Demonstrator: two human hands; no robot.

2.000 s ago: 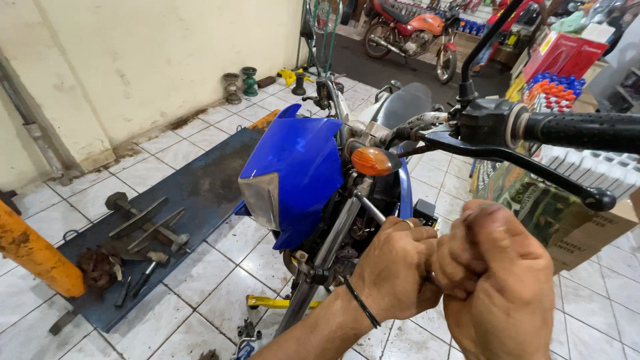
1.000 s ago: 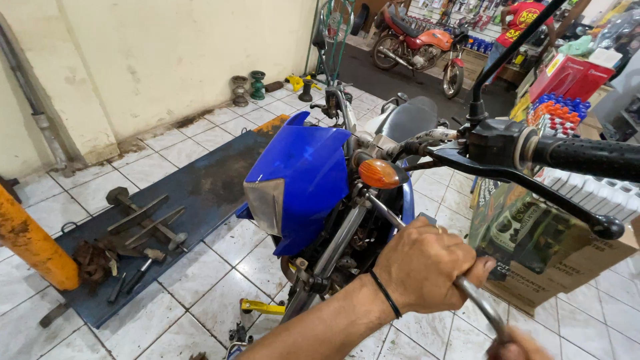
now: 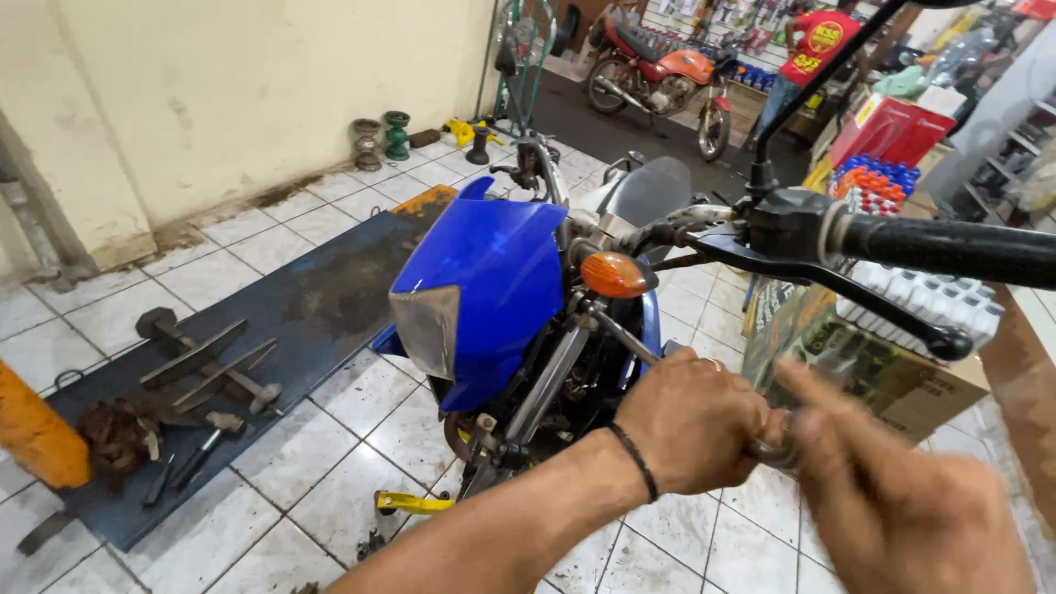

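Observation:
A steel bar tool [image 3: 623, 334] runs from the fork area just below the orange turn signal [image 3: 612, 274] down into my left hand [image 3: 693, 421], which is closed around it. Its curved end shows beyond that fist. My right hand [image 3: 907, 495], motion-blurred, is at this curved end with the index finger raised; whether it grips the bar is unclear. Left of the bar are the motorcycle's blue headlight fairing [image 3: 495, 272] and a chrome fork tube [image 3: 549, 384]. The brake or clutch lever [image 3: 833, 285] and black handlebar grip [image 3: 949, 247] lie above my hands.
A dark metal platform [image 3: 330, 289] on the tiled floor bears a hammer [image 3: 206, 445], an axle-like part [image 3: 214, 363] and rags [image 3: 115, 437]. Cardboard boxes [image 3: 891, 388] with white bottles stand right. Behind are an orange motorcycle [image 3: 660, 74] and a person in a red shirt [image 3: 817, 45].
My right hand was at my left one two seconds ago, lay lower right near the frame's edge one second ago, and is now back beside it. My left hand has stayed on the bar.

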